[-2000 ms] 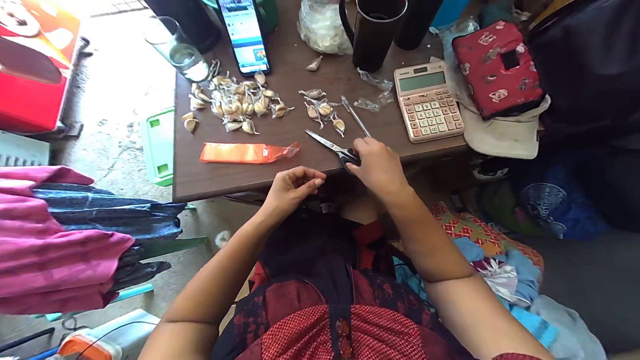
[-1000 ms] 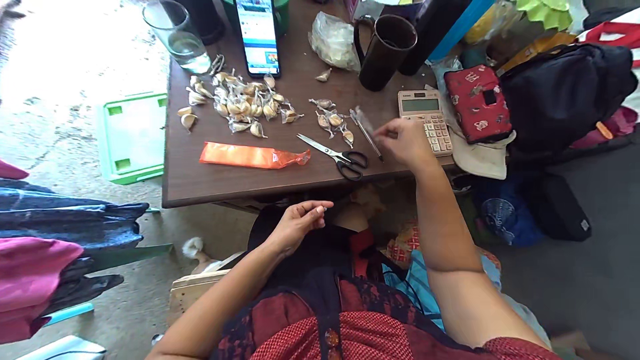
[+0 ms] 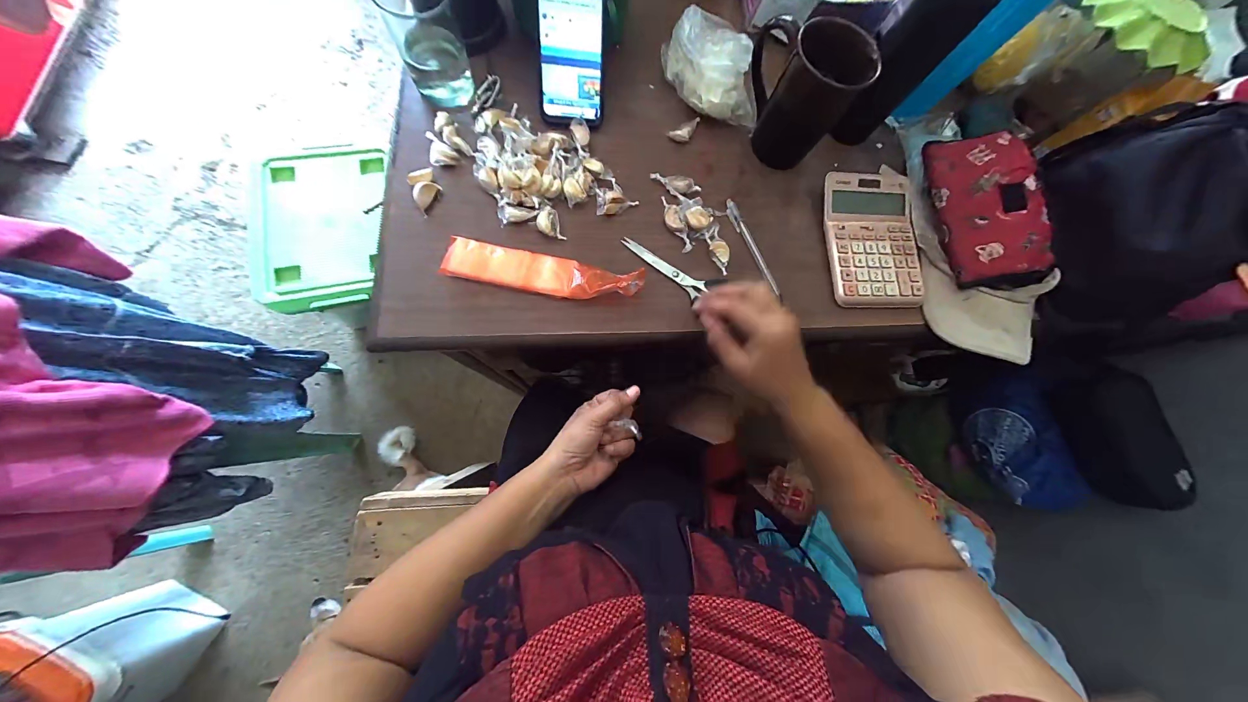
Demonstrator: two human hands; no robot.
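Observation:
My right hand [image 3: 756,336], blurred, hovers at the table's front edge over the handles of the scissors [image 3: 665,263]; whether it touches them I cannot tell. My left hand [image 3: 597,439] is half curled above my lap, with something small and shiny at its fingers. An orange plastic packet [image 3: 531,269] lies left of the scissors. Behind it are many garlic cloves [image 3: 526,174] in twisted clear plastic. A smaller group of wrapped cloves [image 3: 696,216] lies behind the scissors, beside a clear pen [image 3: 753,246].
A pink calculator [image 3: 873,244] lies at the right, next to a red patterned pouch [image 3: 990,210] and a cap [image 3: 985,317]. Along the back are a glass [image 3: 437,60], a phone [image 3: 572,58], a clear plastic bag [image 3: 710,63] and a dark mug [image 3: 814,93].
My right hand was on the scissors' handles two seconds ago, then near the pen and calculator a second ago. Now it is back over the handles. The scissors lie on the table.

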